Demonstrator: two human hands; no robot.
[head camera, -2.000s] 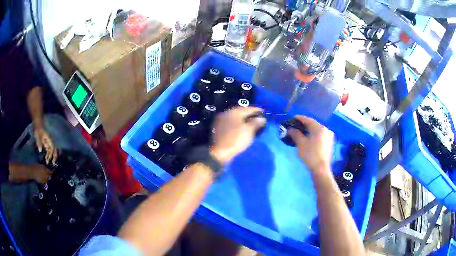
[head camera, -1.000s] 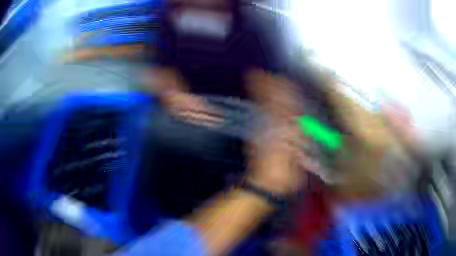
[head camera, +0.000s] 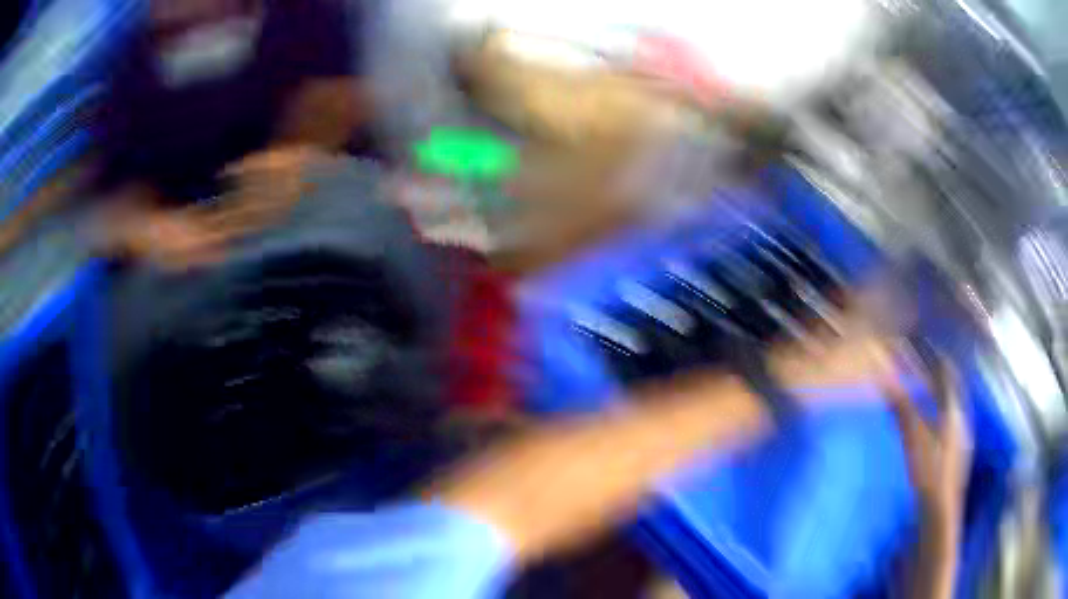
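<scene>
The whole view is strongly blurred. The blue plastic tote (head camera: 779, 532) is at the right, with rows of black 8-balls (head camera: 685, 310) along its far left part. My left hand (head camera: 832, 357) is over the tote, its arm reaching in from the lower middle with a dark band at the wrist. My right hand (head camera: 925, 410) is a faint blur beside it at the right. Whether either hand holds anything cannot be told.
At left is a dark round tub (head camera: 281, 386) with dark contents. Another person's hands (head camera: 264, 193) are at its far rim. A scale's green display (head camera: 466, 153) and a brown carton (head camera: 586, 152) stand behind. A red thing (head camera: 483, 339) lies between tub and tote.
The view swung left towards the tub and has partly swung back. My left hand has moved from near the tub to over the tote. My right hand shows again at the right.
</scene>
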